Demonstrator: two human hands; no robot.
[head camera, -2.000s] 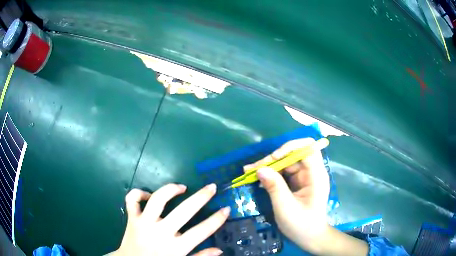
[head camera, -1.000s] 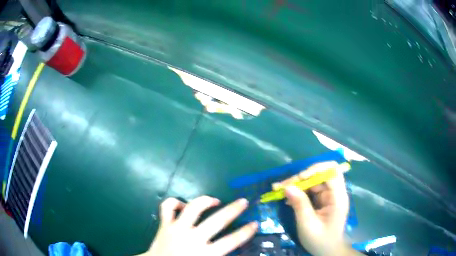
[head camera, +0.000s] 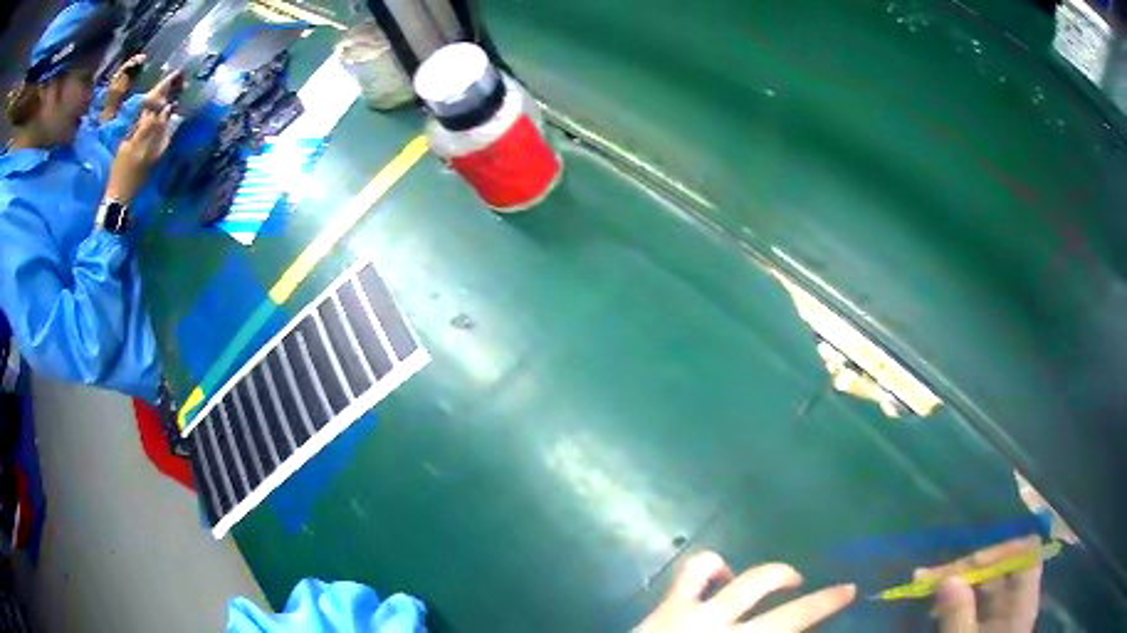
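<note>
My right hand (head camera: 995, 602) is at the bottom right, cut off by the lower edge, and holds the yellow tweezers (head camera: 970, 575) with their tip pointing left. My left hand (head camera: 742, 600) is at the bottom, partly cut off, fingers spread and apart, one fingertip close to the tweezer tip. The blue film sheet (head camera: 933, 539) shows as a dim blue band behind both hands. Whether the tweezer tip holds a piece is too small to tell. The black plastic housing is out of the picture.
A white-edged strip sheet (head camera: 309, 390) lies on the green bench at left. A bottle with a red label (head camera: 501, 142) stands by the metal post. Yellow tape (head camera: 352, 220) crosses the bench. A person in a blue smock (head camera: 62, 266) works at far left near piled black parts (head camera: 253, 118).
The view has swung to the left, so my hands now show at the lower right. The bottle and strip sheet show more fully, and the other person has come into view. The tweezers remain in my right hand.
</note>
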